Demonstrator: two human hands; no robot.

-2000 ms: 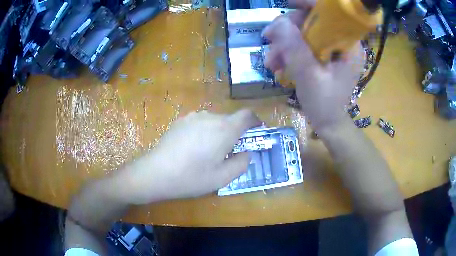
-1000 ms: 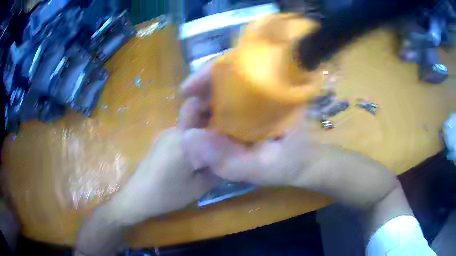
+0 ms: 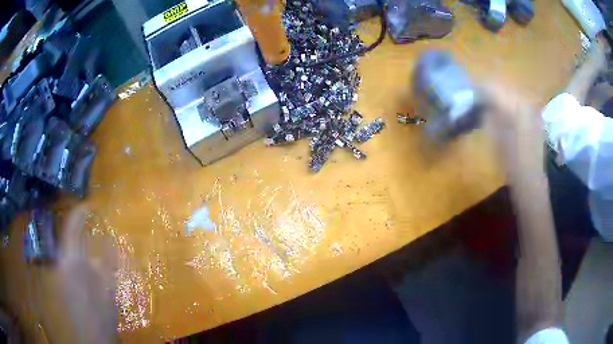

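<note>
My right hand (image 3: 505, 106), blurred, is stretched out to the right with a blurred grey housing (image 3: 449, 94) at its fingertips, over the bench. My left hand (image 3: 79, 250), also blurred, is low at the far left beside a dark grey housing (image 3: 40, 235); whether it grips it cannot be told. The orange electric screwdriver (image 3: 266, 30) is out of both hands, nose-down beside the screw feeder (image 3: 225, 142), its top cut off by the frame. A dark glittering pile of metal fittings (image 3: 319, 87) lies right of the feeder.
Stacked dark housings (image 3: 50, 144) heap along the left. More grey parts (image 3: 420, 20) lie at the back right. A small scrap (image 3: 200, 220) and a single fitting (image 3: 411, 119) lie on the orange bench (image 3: 363, 215). Another person's white sleeve (image 3: 581, 138) is at the right edge.
The view has swung. The screwdriver has left my right hand, which is now out right with a housing. My left hand has moved far left; both hands were together around the screwdriver area.
</note>
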